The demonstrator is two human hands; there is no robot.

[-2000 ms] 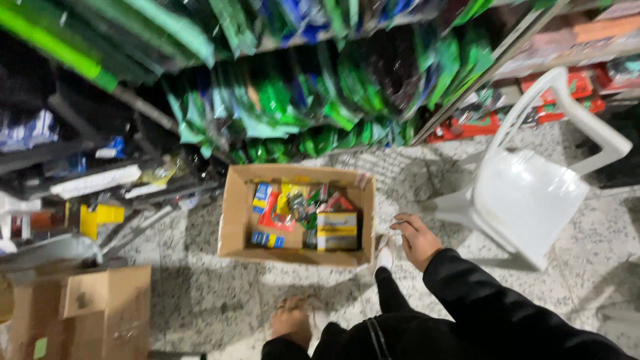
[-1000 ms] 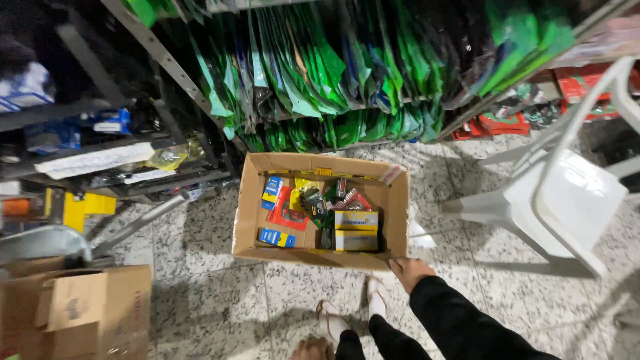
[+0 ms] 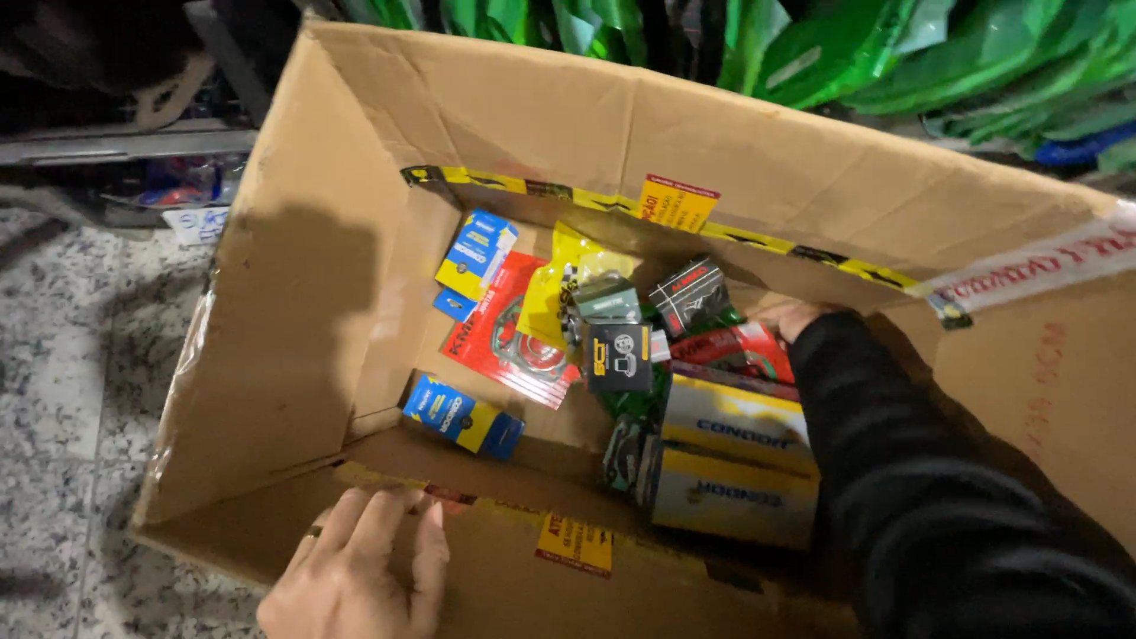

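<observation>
An open cardboard box (image 3: 497, 89) fills most of the view. My right hand (image 3: 785, 318) reaches inside it and touches a red gasket packet (image 3: 737, 351); its fingertips are hidden, so its hold is unclear. My left hand (image 3: 373, 559) is at the near wall, fingers bent, with a ring on one finger. Two yellow and white Condor boxes (image 3: 737, 488) lie below my right hand. Toward the left are blue and yellow Condor boxes (image 3: 461, 417), a red KMP gasket packet (image 3: 515, 337) and a yellow packet (image 3: 550, 293). Small black boxes (image 3: 619, 358) lie at the middle.
Green plastic-wrapped items (image 3: 825, 53) hang behind the box's far wall. A metal shelf (image 3: 124, 146) with parts stands at the upper left. Speckled floor tiles (image 3: 53, 355) show at the left. Yellow and black tape runs along the box's inner walls.
The view has moved much closer to the box. My right hand was at the box's near right corner one second ago and is now inside. My left hand has come up to the near wall.
</observation>
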